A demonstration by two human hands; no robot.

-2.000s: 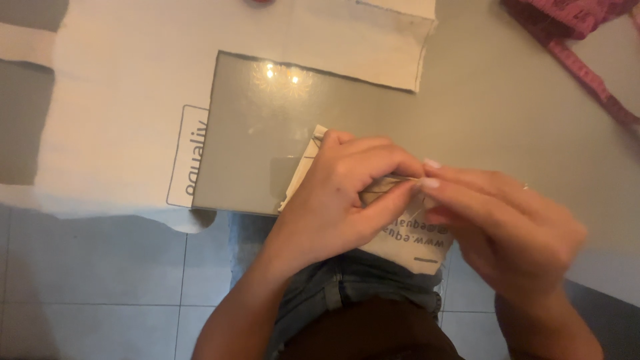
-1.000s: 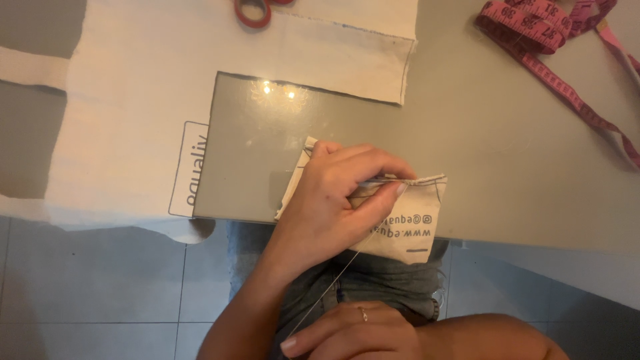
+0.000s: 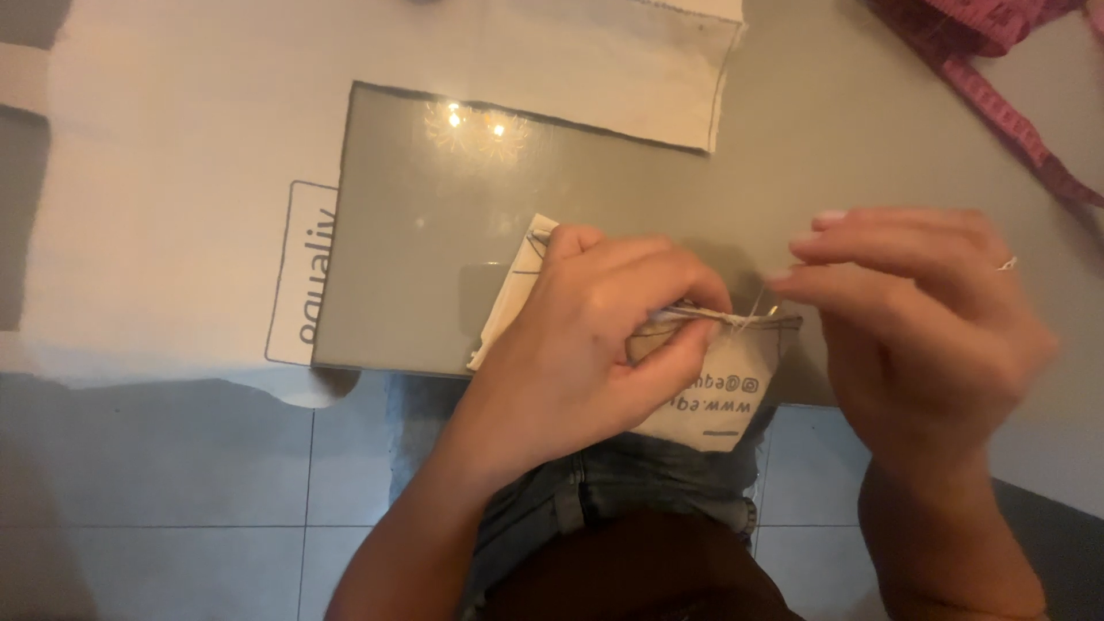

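Note:
My left hand pinches the top edge of a small printed cream fabric piece between thumb and fingers, above my lap at the table's edge. Dark pen lines and printed writing show on the cloth. To the right, my right hand is raised beside the cloth's right end, thumb and fingertips close together. A thin pale thread runs from the cloth's edge up toward those fingertips. A small shiny point, perhaps a needle, shows at the fabric edge; whether my right fingers hold the thread is unclear.
A large cream fabric sheet with a rectangular cut-out lies over the left and back of the glossy grey table. A pink tape measure lies at the back right. Tiled floor shows below the table's edge.
My right hand has come up from my lap, where it was one second ago, to the cloth's right end. My left hand keeps its pinch on the fabric. The view has shifted somewhat.

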